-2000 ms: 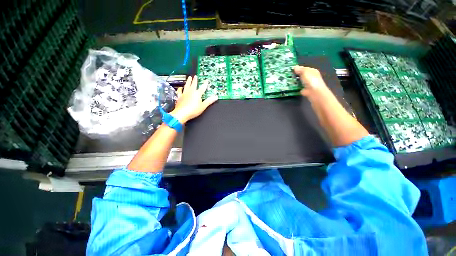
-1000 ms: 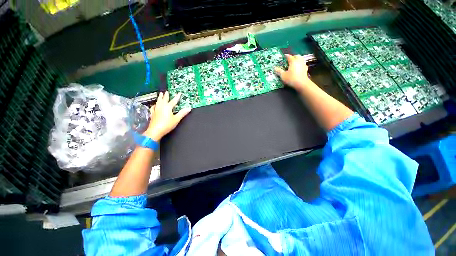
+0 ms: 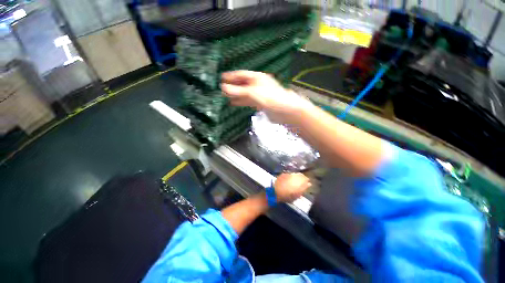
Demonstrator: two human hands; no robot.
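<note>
My right hand (image 3: 246,89) is stretched across to the left, blurred, in front of the tall stack of board trays (image 3: 205,105); its fingers are slightly apart and nothing shows in them. I cannot tell if it touches the stack. My left hand (image 3: 292,187), with a blue wrist strap (image 3: 271,196), is low by the bench rail, its fingers curled and blurred. The clear bag of small parts (image 3: 282,145) lies behind it, partly covered by my right arm. Part of the green board panels (image 3: 470,193) shows beyond my right sleeve.
The metal bench rail (image 3: 246,167) runs diagonally below the stack. A dark covered surface (image 3: 111,229) is at lower left, beside the green floor (image 3: 119,135). A blue cord (image 3: 370,85) rises behind the bench. Black stacked items (image 3: 454,110) are at upper right.
The view has swung left towards the stack. My right hand has left the panels' right edge and crossed over to the stack. My left hand has left the panels' left edge and drawn near the rail.
</note>
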